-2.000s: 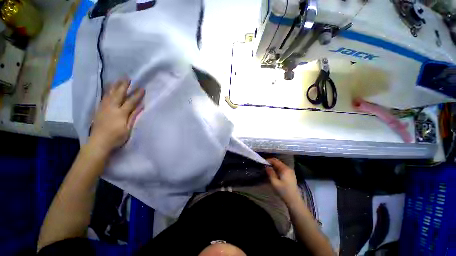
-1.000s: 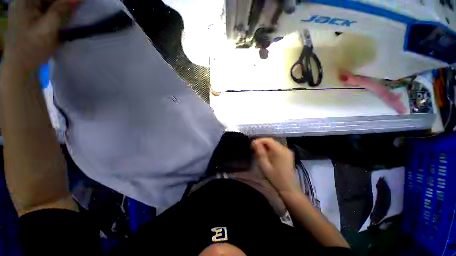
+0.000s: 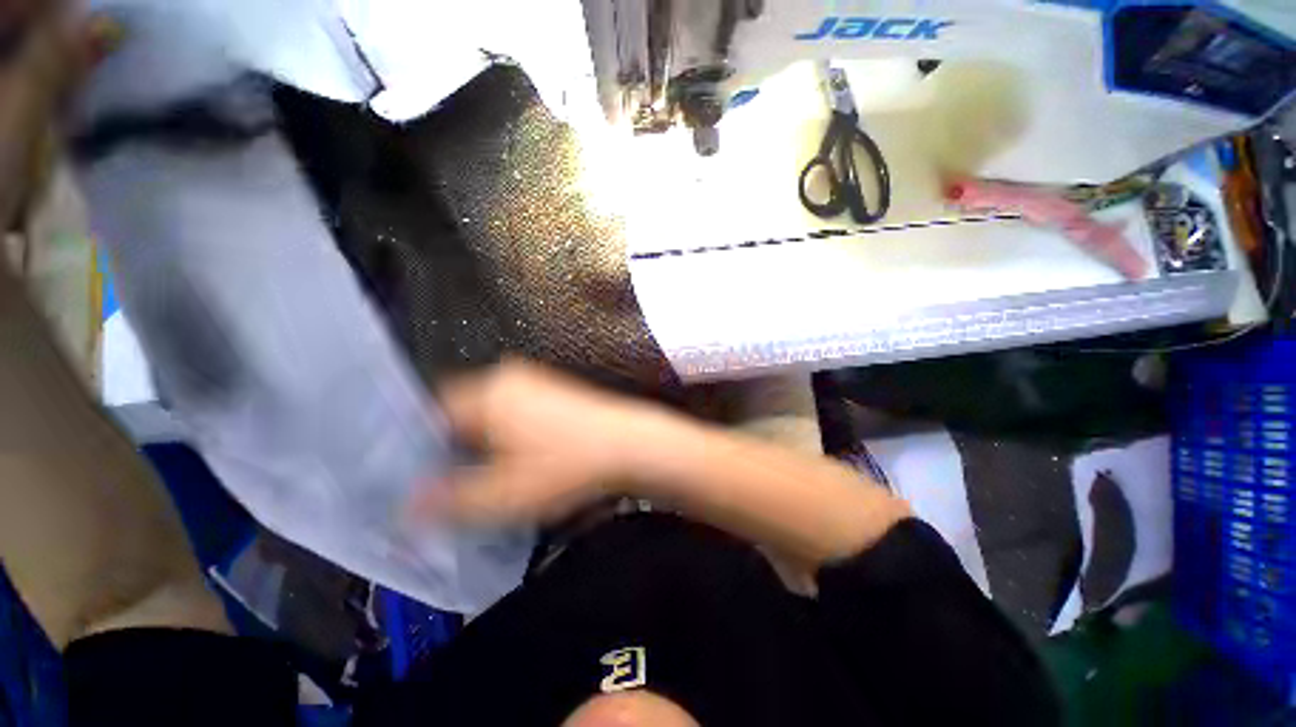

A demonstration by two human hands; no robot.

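The large garment panel [image 3: 270, 327] lies over the table's left part and hangs over the front edge towards my lap. Its pale grey-white side shows at left, with a dark strip across its upper part. Its dark, flecked side [image 3: 498, 213] is spread between there and the machine. My left hand [image 3: 43, 85] is blurred and cut off at the upper left, at the panel's top edge; its grip is unclear. My right hand [image 3: 519, 440] is blurred over the panel's lower right edge; its fingers look apart, but whether they pinch the fabric cannot be told.
The white JACK sewing machine [image 3: 995, 71] stands at the upper right, its needle area in glare. Black-handled scissors [image 3: 847, 168] and a pink cloth strip [image 3: 1059, 220] lie on the table. Small metal parts [image 3: 1183, 225] sit at far right. Cut pieces [image 3: 1016, 511] and a blue crate [image 3: 1234, 497] are below.
The panel has been turned over partly, so more of its dark side shows. My right hand has moved left from my lap onto the panel. My left hand has moved up and left. The view has shifted.
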